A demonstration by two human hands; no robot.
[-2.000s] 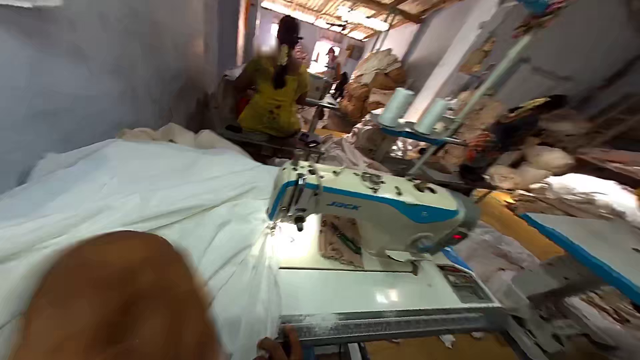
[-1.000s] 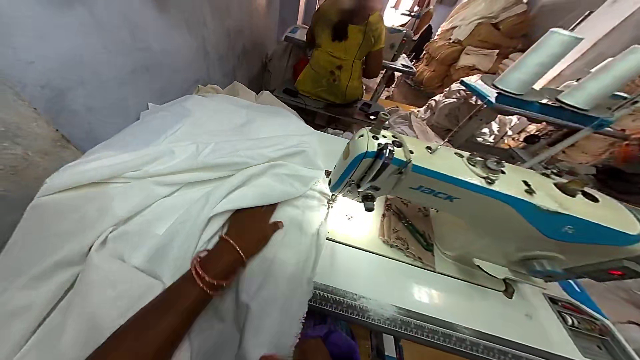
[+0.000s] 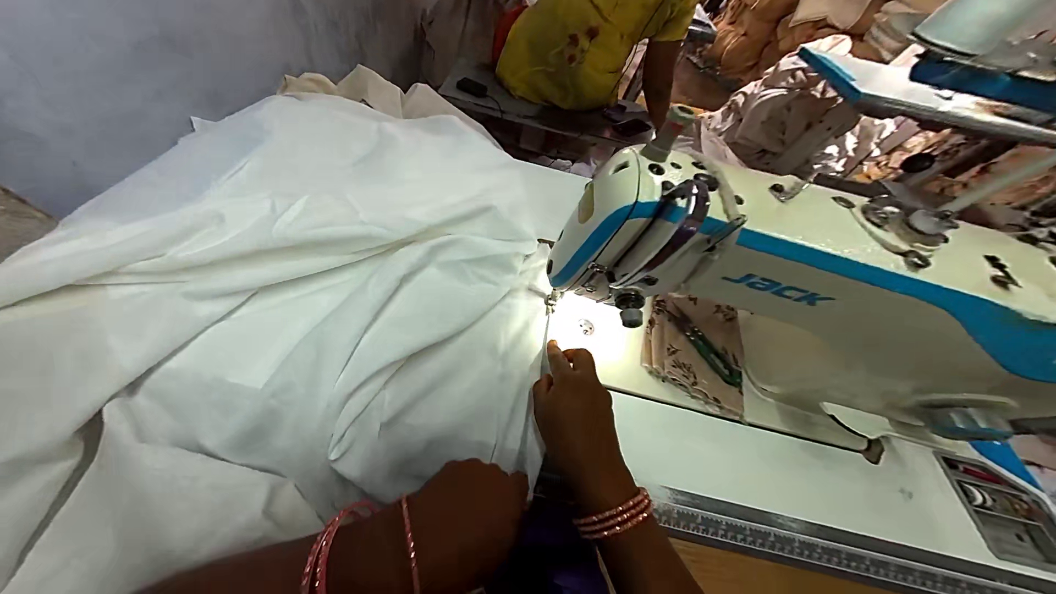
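White cloth (image 3: pixel 396 330) spreads in folds over the left of the table, its right edge running under the presser foot (image 3: pixel 551 302) of a Jack sewing machine (image 3: pixel 792 272). My right hand (image 3: pixel 577 404) pinches that edge just in front of the lit needle area. Lower and to the left, my left hand (image 3: pixel 474 511) is closed on the cloth near the table's front edge, its fingertips partly hidden. Both wrists wear bangles. A folded printed cloth (image 3: pixel 693 355) with green-handled thread snips (image 3: pixel 714 356) on it lies under the machine's arm.
A ruler strip (image 3: pixel 792 549) runs along the front edge, and a parts tray (image 3: pixel 994 503) is set in the table at right. Behind, a person in yellow (image 3: pixel 577 49) sits at another table. A thread stand (image 3: pixel 932 95) and heaped fabric (image 3: pixel 784 107) are at back right.
My left hand has moved from the middle of the cloth down to its near edge. My right hand has come up to the cloth edge by the presser foot. The view is closer to the machine.
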